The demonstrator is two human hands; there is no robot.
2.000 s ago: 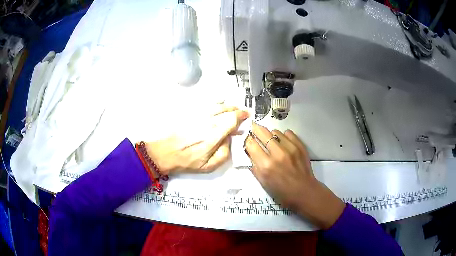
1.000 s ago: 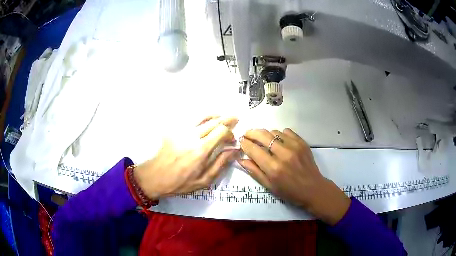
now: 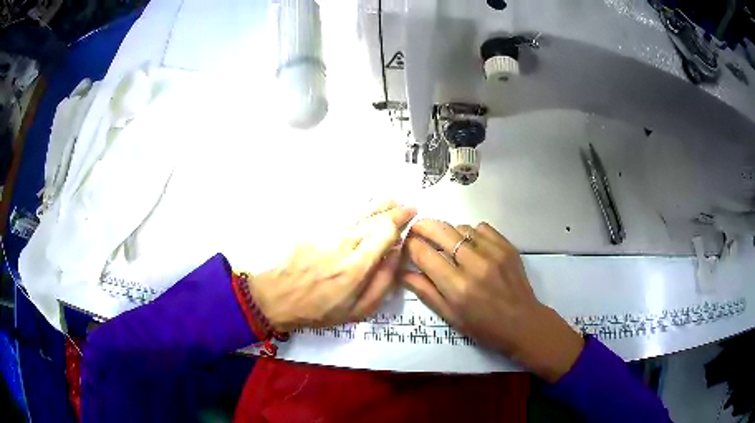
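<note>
My left hand (image 3: 335,268) and my right hand (image 3: 468,277) meet fingertip to fingertip in front of the needle area. Between them they pinch a small white strip (image 3: 406,234), mostly hidden by the fingers and washed out by glare. The presser foot and needle (image 3: 414,154) stand just beyond the fingertips, under the head of the white sewing machine (image 3: 464,66). A white-and-black knob (image 3: 464,161) sits to the right of the foot. Whether the strip joins a larger piece cannot be told.
Thread snips (image 3: 603,197) lie right of the needle. Crumpled white pieces (image 3: 99,182) lie at the left table edge. A sewing lamp (image 3: 301,83) hangs left of the head. Ruler tape (image 3: 662,317) runs along the front edge. Pale scraps (image 3: 709,256) lie far right.
Both hands have come towards me from the presser foot, still pinching the strip. Since one second ago the fingertips have shifted slightly. The camera view has also shifted a little.
</note>
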